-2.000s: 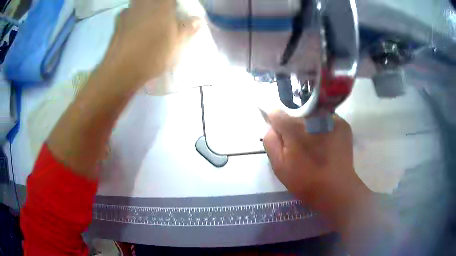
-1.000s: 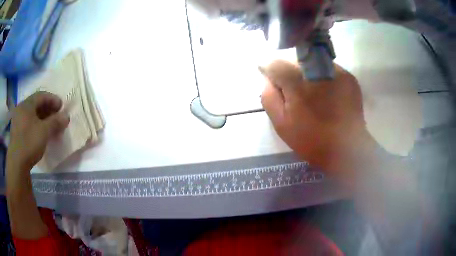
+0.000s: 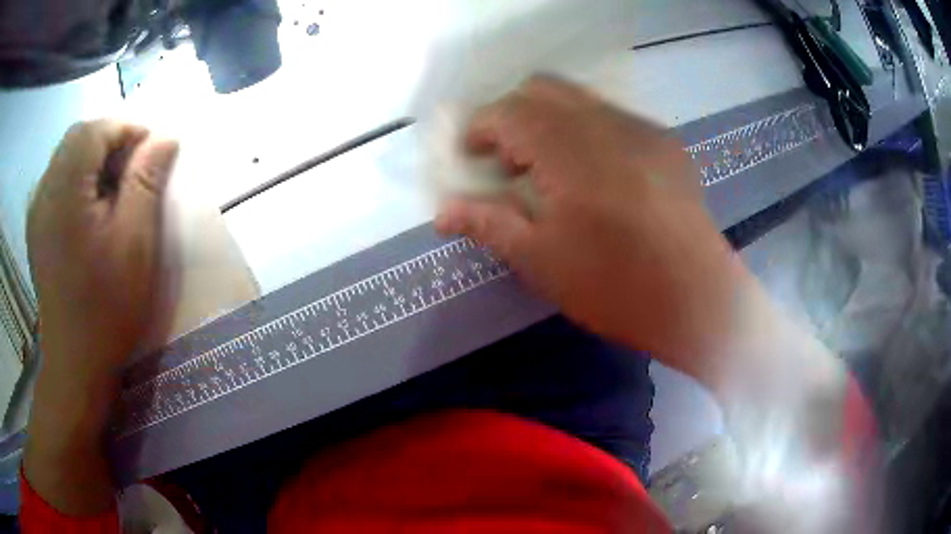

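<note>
My left hand point(image 3: 94, 240) is at the left, with its thumb and fingers closed on a cream piece point(image 3: 203, 266) that hangs down to the table's front edge. My right hand point(image 3: 605, 209) is blurred, right of the centre above the ruled edge. Its fingers are curled on a pale piece point(image 3: 448, 156), also blurred, so its outline cannot be told. The dark grey cylinder point(image 3: 238, 47) of the machine head shows at the upper left under bright light. The needle itself cannot be made out.
The ruler strip point(image 3: 344, 313) runs slantwise along the front edge. Black-handled scissors point(image 3: 829, 78) and a green-handled tool point(image 3: 843, 50) lie at the upper right. Layered cream edges point(image 3: 16, 308) show at the far left. Clear plastic point(image 3: 845, 250) is below the table at the right.
The view has swung to the right. My left hand has left the cream stack and now holds a cream piece. My right hand has moved away from the needle area with a pale piece.
</note>
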